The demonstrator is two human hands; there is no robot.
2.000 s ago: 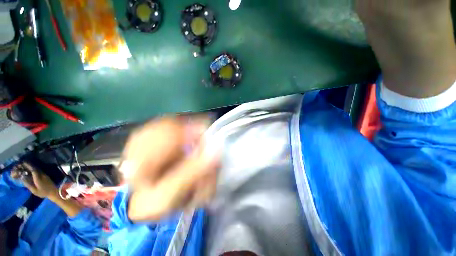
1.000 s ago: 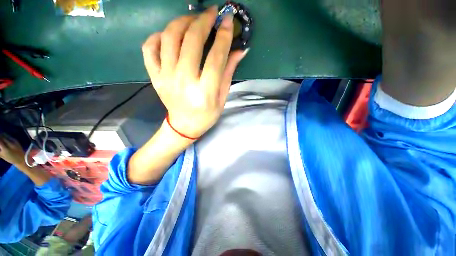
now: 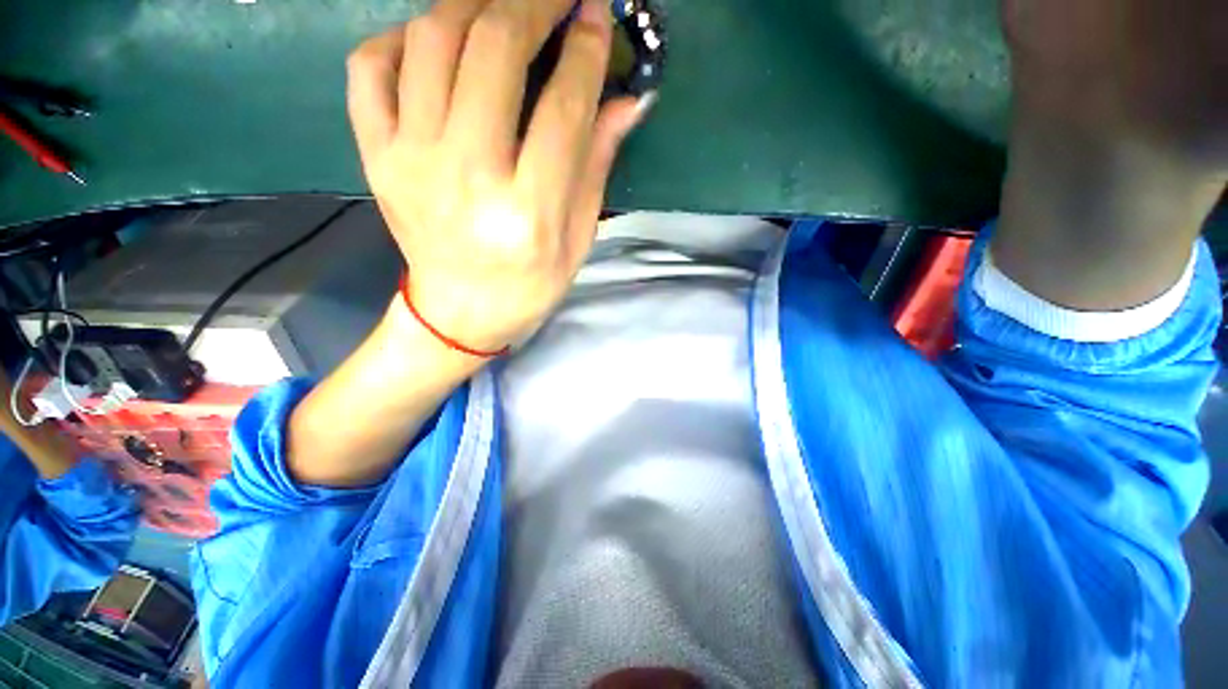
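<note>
A black round housing [image 3: 648, 65] with a dull yellow centre is at the top edge of the view, over the green mat, partly cut off. My left hand [image 3: 492, 168], bare and with a red string at the wrist, grips it palm down. The thumb is at its right rim and the fingers lie over its left part, hiding much of it. A bit of blue, maybe the circuit board, shows by the fingertips. Whether the housing touches the mat is unclear. My right forearm runs up the right side, dark and blurred; its hand is beyond the top edge.
The green mat [image 3: 795, 148] has its front edge just above my lap. A red test lead probe [image 3: 41, 148] lies at the far left. Below left are a grey box [image 3: 175, 276], a black power strip with white plugs [image 3: 142, 364], a red-pink tray [image 3: 202, 438] and another person's blue sleeve [image 3: 61, 538].
My left hand, blurred over my lap two seconds ago, has moved up to the mat and taken hold of the housing with the blue board. The view has shifted, so bag and other units are out of frame.
</note>
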